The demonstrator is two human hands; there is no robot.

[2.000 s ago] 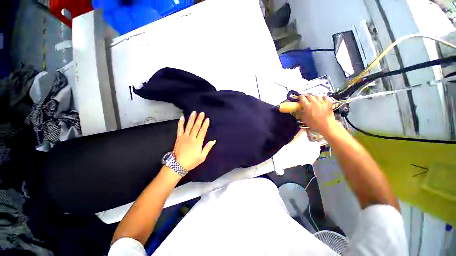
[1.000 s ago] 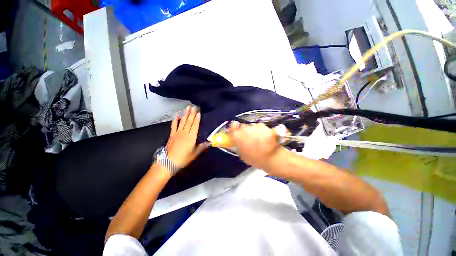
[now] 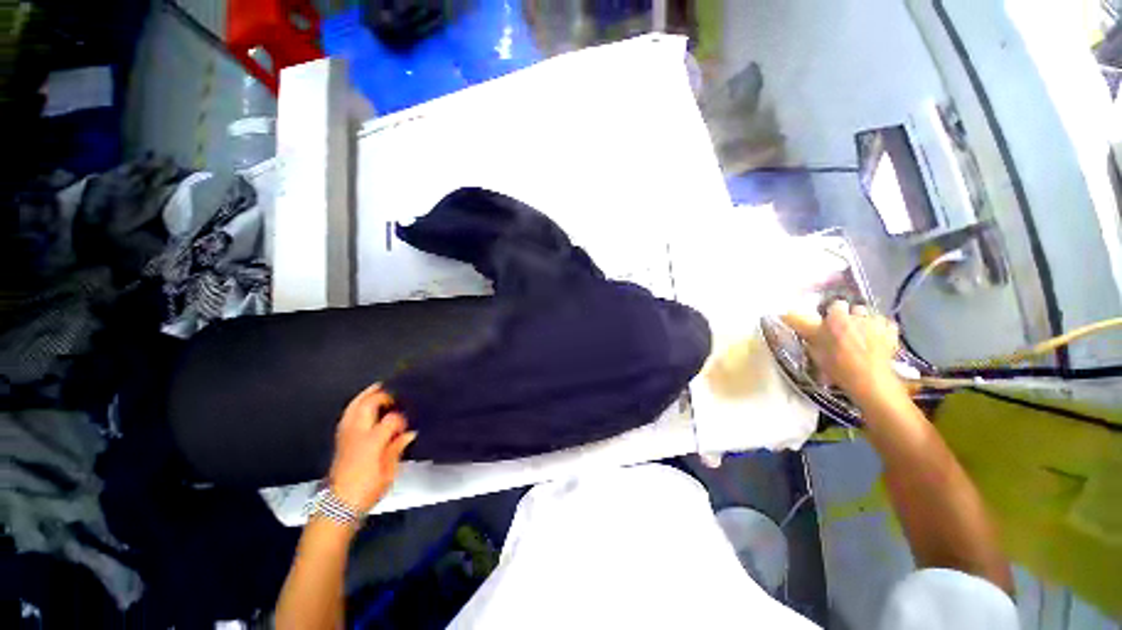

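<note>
The navy garment [image 3: 554,357] lies over the right end of the black padded form [image 3: 283,382], with one sleeve spread up on the white table. My left hand [image 3: 367,449] is at the garment's lower left edge, fingers bent; its fingertips seem to pinch the cloth. My right hand [image 3: 849,351] is closed around the handle of the steam iron [image 3: 797,357], to the right of the garment at the table's right end. The iron is partly hidden by the hand and blurred.
A white beam [image 3: 310,185] crosses the left of the white table [image 3: 554,135]. Patterned garments [image 3: 222,252] are heaped at left. Blue plastic [image 3: 461,62] and a red crate [image 3: 273,31] lie behind. Hoses, including a yellow-tan hose [image 3: 1070,338], run off right.
The iron went from the right onto the garment, then back right, off it. My left hand moved from flat on the cloth down to its lower left edge. The cloth's right end now wraps the form.
</note>
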